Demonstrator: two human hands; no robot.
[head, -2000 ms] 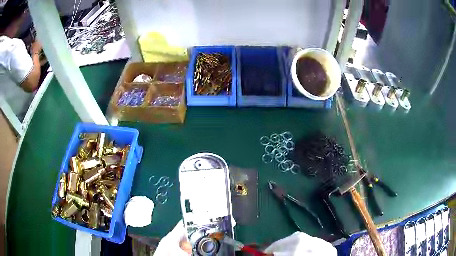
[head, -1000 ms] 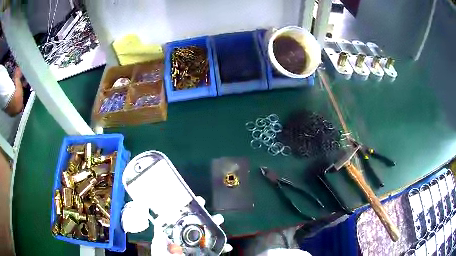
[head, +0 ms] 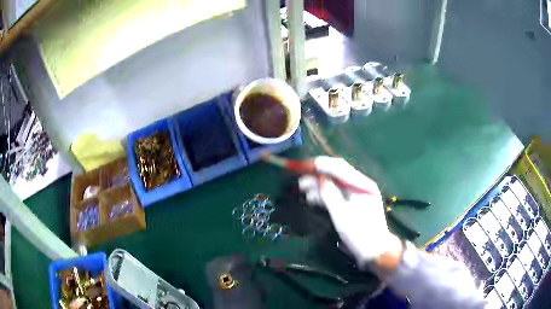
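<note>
My right hand [head: 347,202], in a white glove, holds the red grease brush [head: 296,164] over the bench, its tip just below the white tub of brown grease [head: 264,114]. A silver lock panel [head: 142,282] lies tilted at the lower left, cut off by the bottom edge. My left hand is not in view, so I cannot tell if it holds the panel. The dark grey block [head: 234,289] with a brass part [head: 227,280] at its centre lies right of the panel.
Blue bins [head: 208,142] and a divided cardboard box [head: 109,226] stand at the rear left. Silver rings [head: 260,216] and pliers [head: 308,271] lie mid-bench. Panels with brass stems [head: 356,96] stand at the rear; others [head: 510,232] are racked right. A blue bin [head: 57,265] holds brass hubs lower left.
The view has swung right. My right hand has come up from the bottom edge with the brush, towards the tub. The panel now shows at the lower left, and my left hand has left the picture.
</note>
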